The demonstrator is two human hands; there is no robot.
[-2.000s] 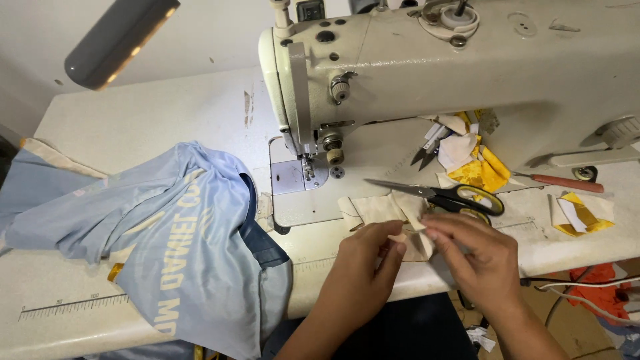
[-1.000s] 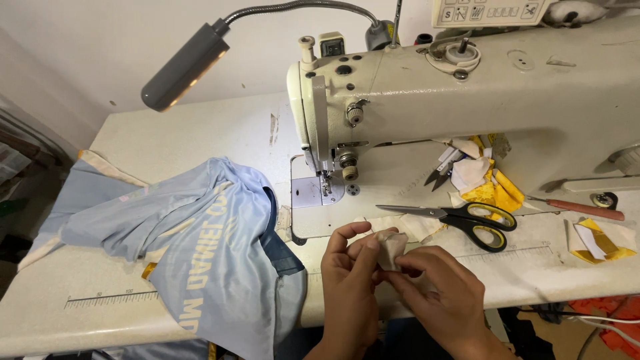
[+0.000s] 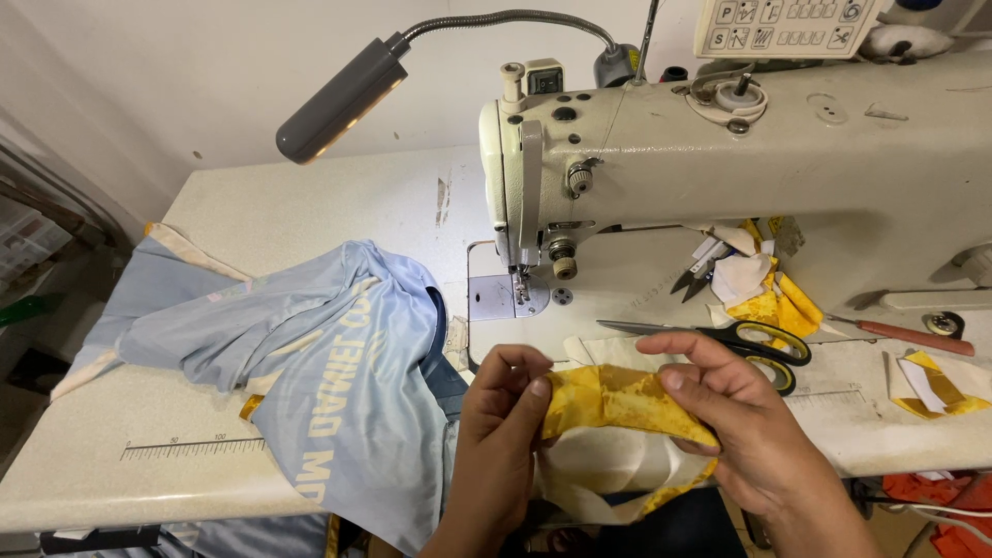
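Between my two hands a yellow patterned fabric band (image 3: 620, 399) with a cream inner side is stretched, its loop hanging down at the table's front edge. My left hand (image 3: 504, 434) pinches its left end between thumb and fingers. My right hand (image 3: 744, 426) grips the right end, thumb on top. Behind them a cream fabric piece (image 3: 604, 349) lies partly hidden on the table, beside black-and-yellow scissors (image 3: 728, 337). The sewing machine's needle and presser foot (image 3: 521, 287) stand beyond my left hand. A light blue garment (image 3: 349, 372) with lettering lies to the left.
Yellow and cream scraps (image 3: 763, 294) and small snips (image 3: 694, 275) lie under the machine arm (image 3: 728, 170). Right of them are a red-handled tool (image 3: 914, 335) and another folded scrap (image 3: 930, 387). A grey lamp (image 3: 341, 101) hangs over the table (image 3: 101, 465).
The fabric between my hands was bunched with its pale side showing; now its yellow side is spread out. My hands have moved apart. The view has shifted since the oldest frame.
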